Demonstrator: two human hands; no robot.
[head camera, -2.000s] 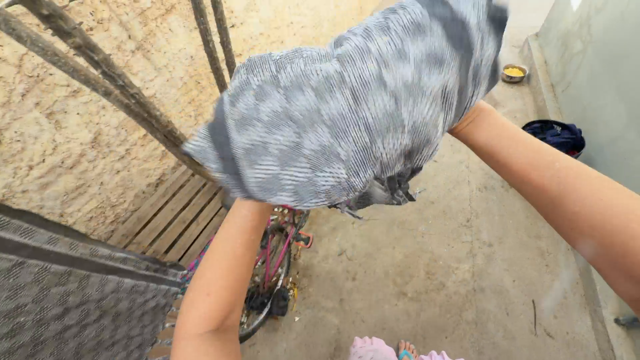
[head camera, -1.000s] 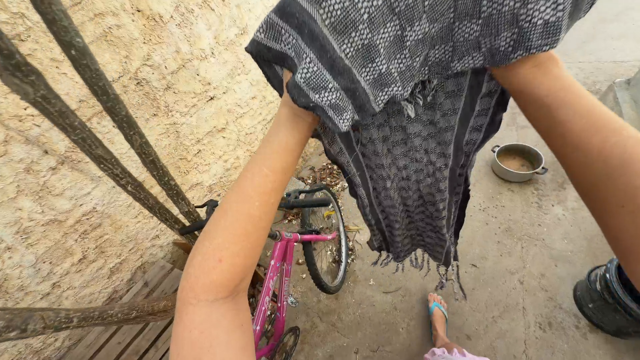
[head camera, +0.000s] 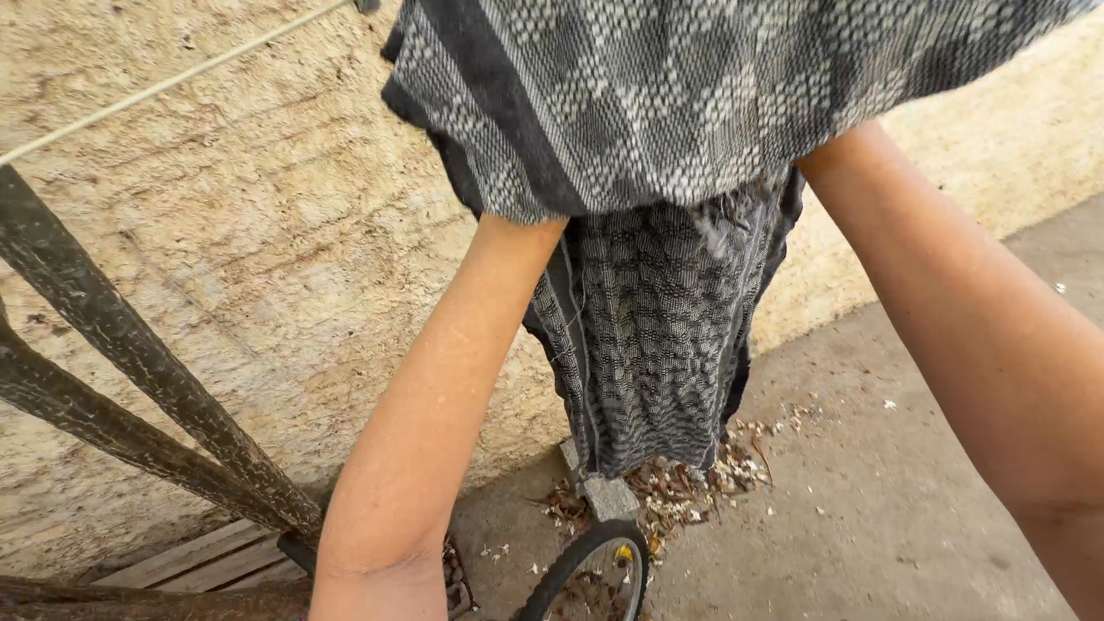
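Note:
A grey and black woven scarf (head camera: 655, 103) with dark stripes and frayed fringe hangs over both my raised hands, in the upper middle of the head view. Its lower part drops between my forearms, in front of the wall. The cloth covers my left hand from the wrist up; only the forearm shows. My right hand is hidden under the cloth too, with the wrist at the scarf's right underside. The fingers of neither hand can be seen.
A rough plaster wall (head camera: 259, 259) runs behind. A pale cord (head camera: 172, 82) crosses the upper left. Dark wooden poles (head camera: 155, 345) lean above a slatted wooden surface (head camera: 194, 561). A bicycle wheel (head camera: 595, 573), a stone block (head camera: 611, 498) and dry leaves (head camera: 668, 496) are on the concrete floor.
The view has turned toward the wall, and the pale cord now shows. The scarf, bunched two seconds ago, hangs down in a long length between my raised arms.

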